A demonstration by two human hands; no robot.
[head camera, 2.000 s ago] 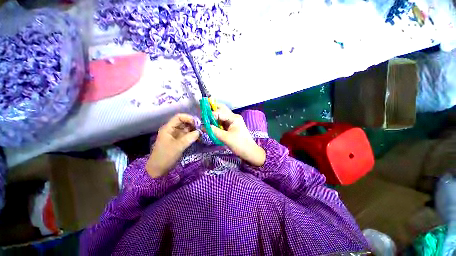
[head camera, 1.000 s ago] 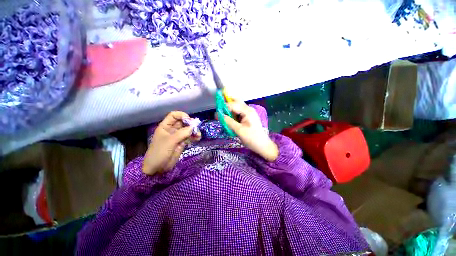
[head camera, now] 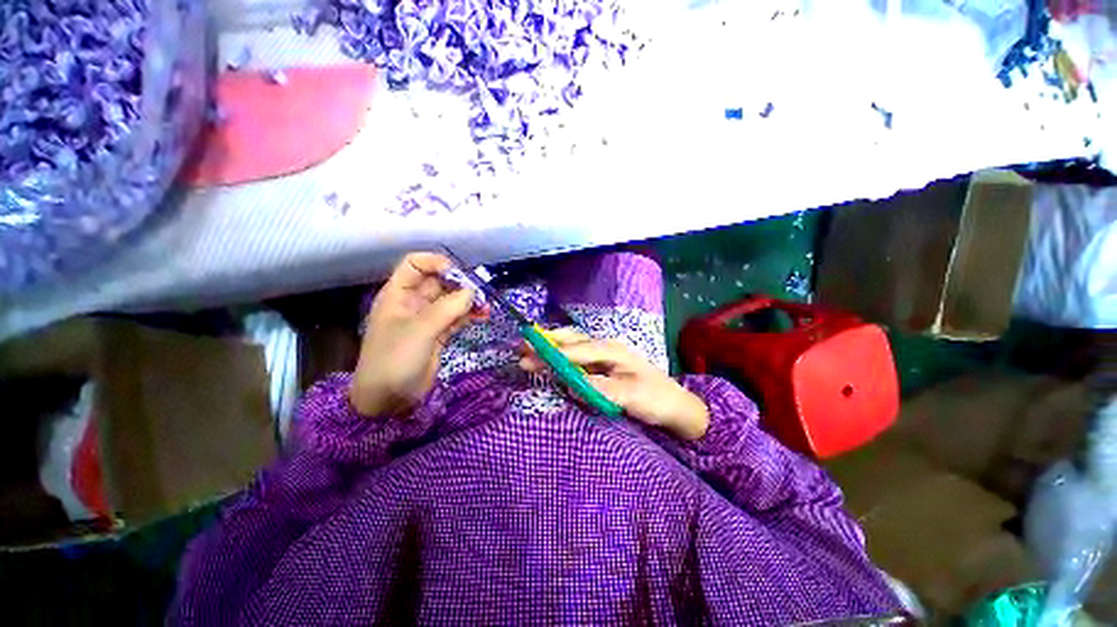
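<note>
My left hand (head camera: 410, 337) is above my lap and pinches a small purple-and-white looped piece (head camera: 463, 279) between thumb and fingers. My right hand (head camera: 625, 377) holds the scissors (head camera: 564, 367) by their green handles. The dark blades point up and left, and their tips are at the looped piece; whether they touch it is hard to tell. A heap of looped pieces (head camera: 490, 43) lies on the white-covered table, with small purple trimmings (head camera: 423, 196) nearer its edge. The patterned lap cloth (head camera: 613, 325) covers my knees.
A bulging clear bag of purple pieces (head camera: 74, 135) is on the table at left, beside a pink-red flat pad (head camera: 282, 123). Small dark-blue pieces (head camera: 1041, 55) lie far right. A red stool (head camera: 839, 386) stands on the floor at right. Cardboard boxes (head camera: 184, 410) are at left and right (head camera: 894, 257).
The scissors have come down and left from near the table edge, so their tips are now at the piece in my left hand. The view has shifted slightly.
</note>
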